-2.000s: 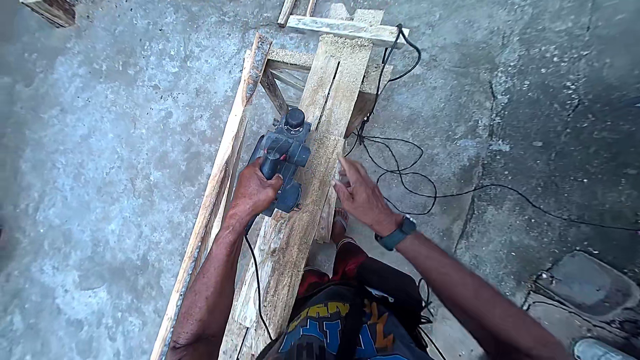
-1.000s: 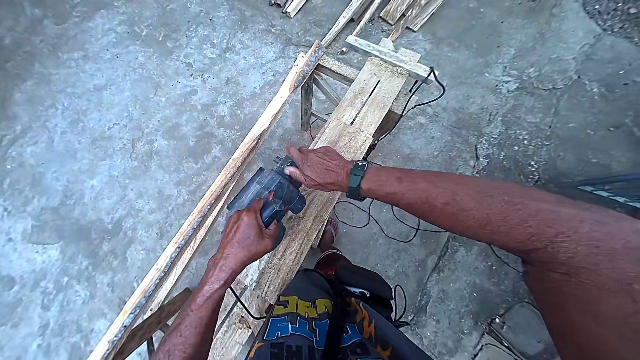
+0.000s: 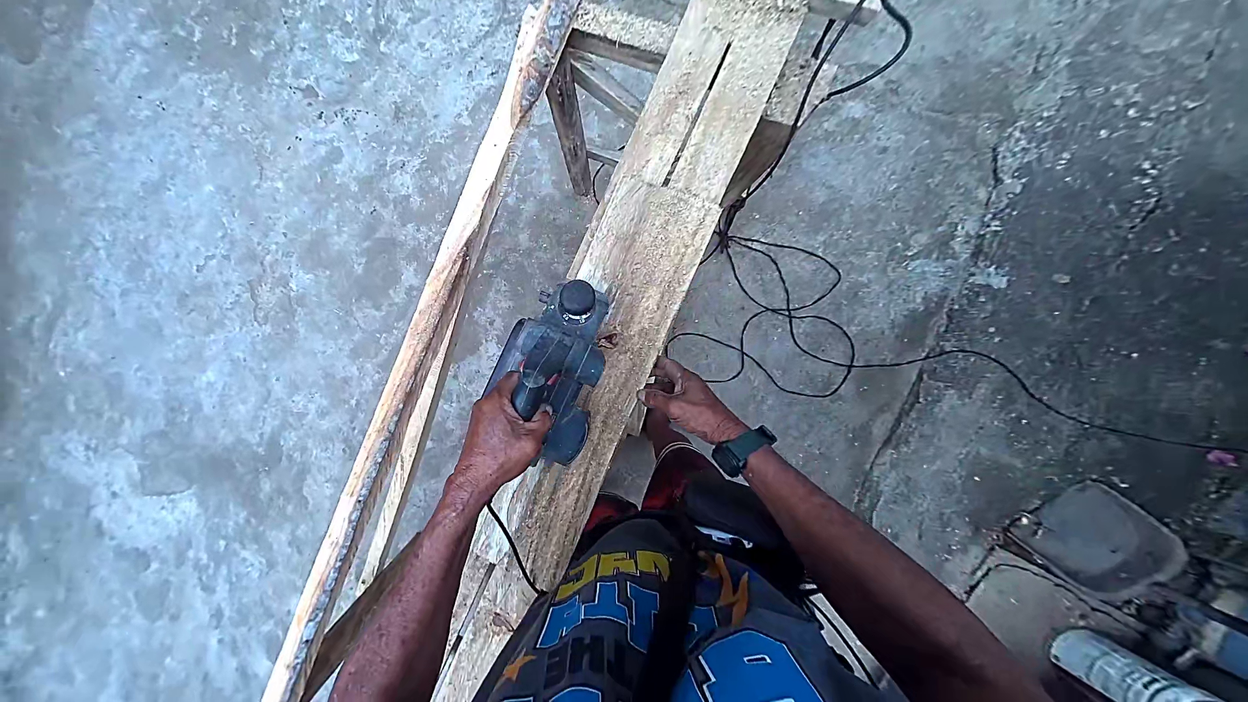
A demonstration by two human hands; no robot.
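My left hand [image 3: 502, 434] is closed around the rear handle of a dark electric hand planer [image 3: 561, 366], which rests on the left part of a wooden board [image 3: 648, 263]. The planer's round front knob points up the board. Sawdust or shavings cover much of the board's face. At the board's right edge, level with the planer, is my right hand [image 3: 687, 400], its fingers bent at the edge; whether they grip it cannot be told. A watch sits on the right wrist. A black cord runs from below the planer towards my body.
Long rough-edged timber [image 3: 429, 322] lies left of the board. A wooden trestle [image 3: 624, 34] supports the far end. A black cable [image 3: 843, 366] loops over the concrete floor at right. A grey plastic-like container [image 3: 1102, 541] and a white cylinder [image 3: 1121, 668] are at lower right.
My right hand was on the planer's front one second ago; it has come off and is now at the board's right edge. My left hand keeps its hold on the planer's handle.
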